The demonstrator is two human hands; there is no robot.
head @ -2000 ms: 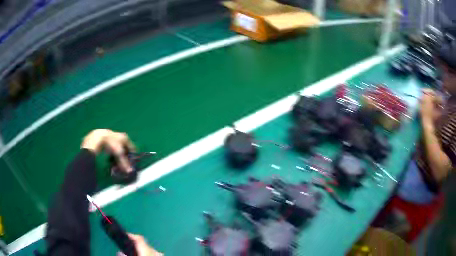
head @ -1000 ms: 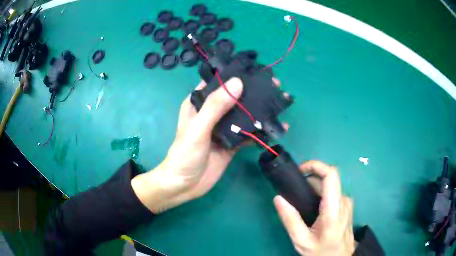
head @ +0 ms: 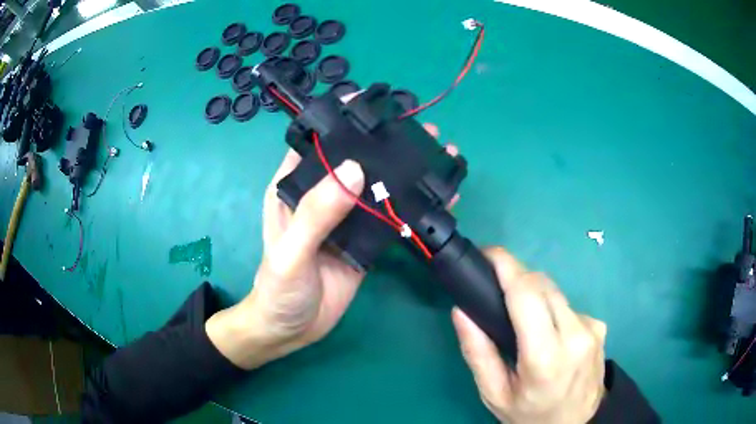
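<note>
My left hand (head: 302, 257) holds the black boxy housing (head: 381, 157) from below, its thumb on the face. My right hand (head: 543, 344) grips a black handle tube (head: 474, 286), whose end meets the short round shaft at the housing's lower right corner. Red lead wires (head: 336, 175) run across the housing from a slim shaft at its upper left to the tube joint. A white connector (head: 380, 191) lies on the housing face. Another red and black wire (head: 464, 70) trails to the upper right. Whether the tube is fully seated cannot be told.
Black round caps (head: 275, 43) lie loose at the upper middle of the green bench (head: 166, 286). Another housing (head: 81, 149) lies at left, near a pile of black units (head: 31, 103) and a wooden-handled hammer (head: 16, 217). A black assembly (head: 743, 302) lies at the right edge.
The tube has moved up against the housing's shaft, closing the gap between them. The housing has shifted slightly left. From the earliest frame, the view has swung away from the belt.
</note>
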